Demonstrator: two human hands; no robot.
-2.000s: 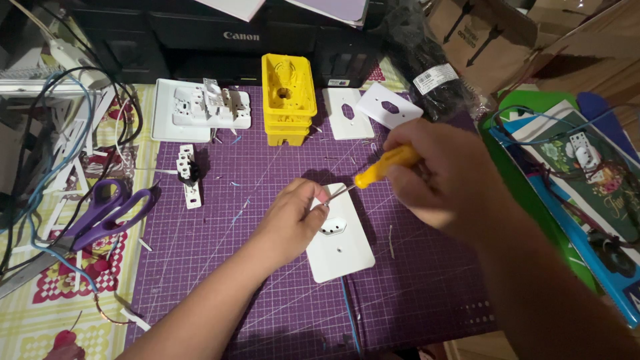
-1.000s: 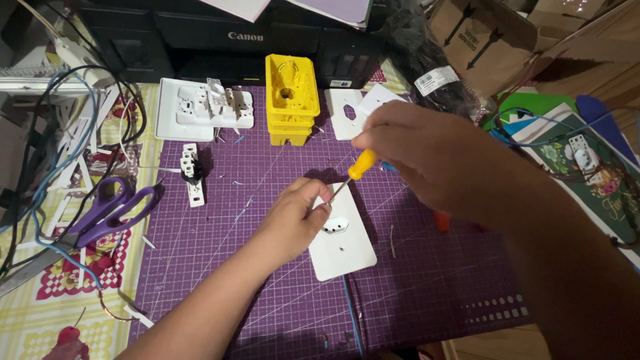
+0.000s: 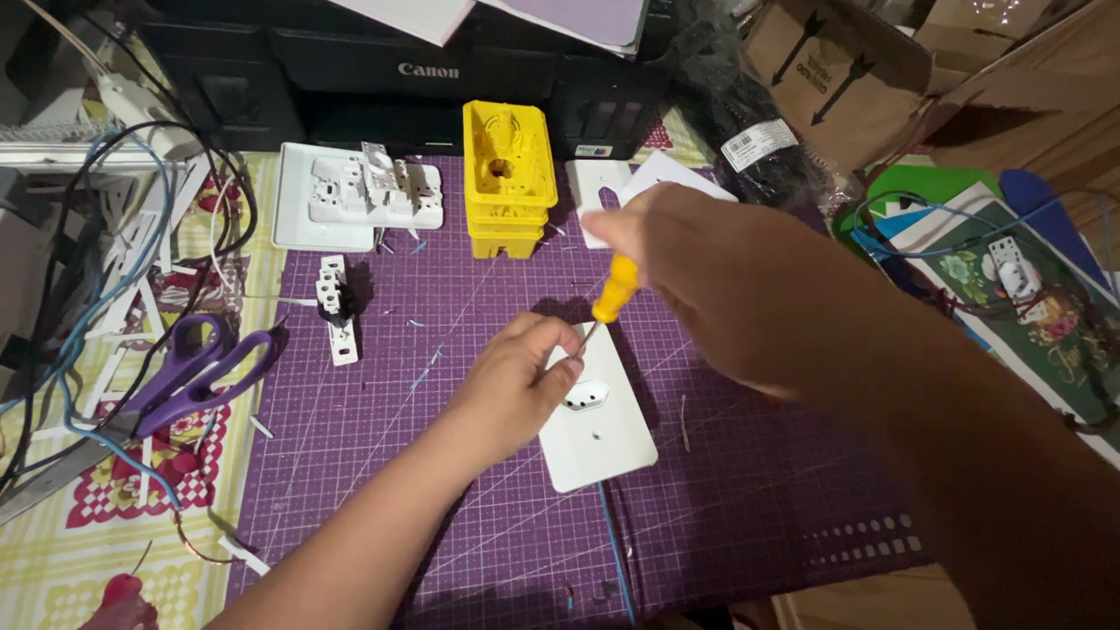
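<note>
A white wall socket plate [image 3: 612,437] with a three-hole outlet lies face up on the purple cutting mat, and a blue wire [image 3: 615,542] runs out from under its lower edge. My left hand [image 3: 516,385] rests on the plate's upper left part, thumb and forefinger pinched around the tip of a screwdriver; whether a screw is between them is hidden. My right hand [image 3: 691,271] grips the yellow handle of the screwdriver [image 3: 616,290] from above. The shaft slants down to the fingertips of my left hand.
Yellow electrical boxes [image 3: 510,157] stand stacked before a black printer [image 3: 420,79]. White socket parts [image 3: 376,188] and blank plates [image 3: 595,179] lie at the back. A socket module [image 3: 337,311], purple-handled scissors [image 3: 206,372] and tangled cables are at left; a green-covered book [image 3: 1041,297] is at right.
My right hand has turned over the screwdriver and now covers more of its handle than two seconds ago. My left hand has stayed at the plate.
</note>
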